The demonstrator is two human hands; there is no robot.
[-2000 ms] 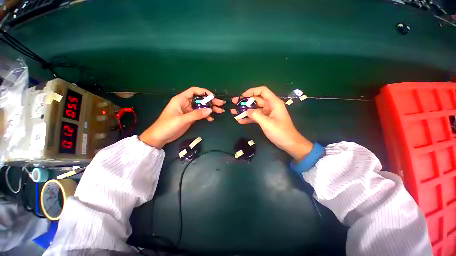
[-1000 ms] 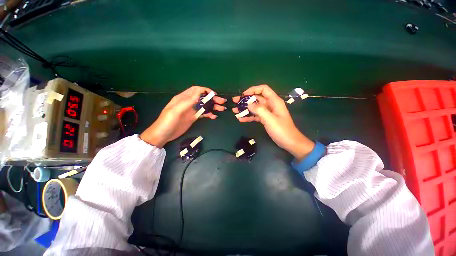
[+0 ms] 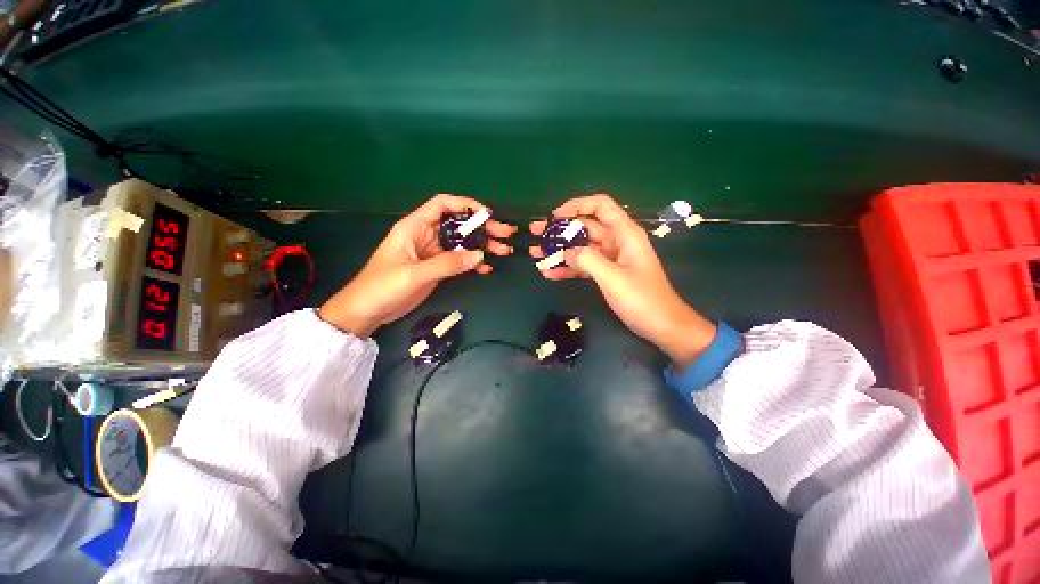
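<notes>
My left hand [image 3: 413,260] holds a round black unit [image 3: 460,232] between thumb and fingers, with a cream tape strip on its upper side. My right hand [image 3: 610,257] holds a similar round black unit [image 3: 562,236] with two cream tape strips. The two units are apart, side by side above the green mat. Below them a left wired puck [image 3: 435,339] and a right puck [image 3: 561,338] lie on the mat, each with two cream strips. A thin black cable [image 3: 415,439] loops between the pucks and towards me.
A beige power supply [image 3: 203,280] with red digits stands at left, with a clear plastic bag [image 3: 34,251] beside it. A tape roll [image 3: 123,454] lies below. A red compartment tray [image 3: 969,331] is at right. Another taped round piece [image 3: 677,215] lies behind my right hand.
The unit in my left hand has turned and tilted since one second ago, and my left thumb has shifted on it. The bluish lit spots seen earlier on both units no longer show.
</notes>
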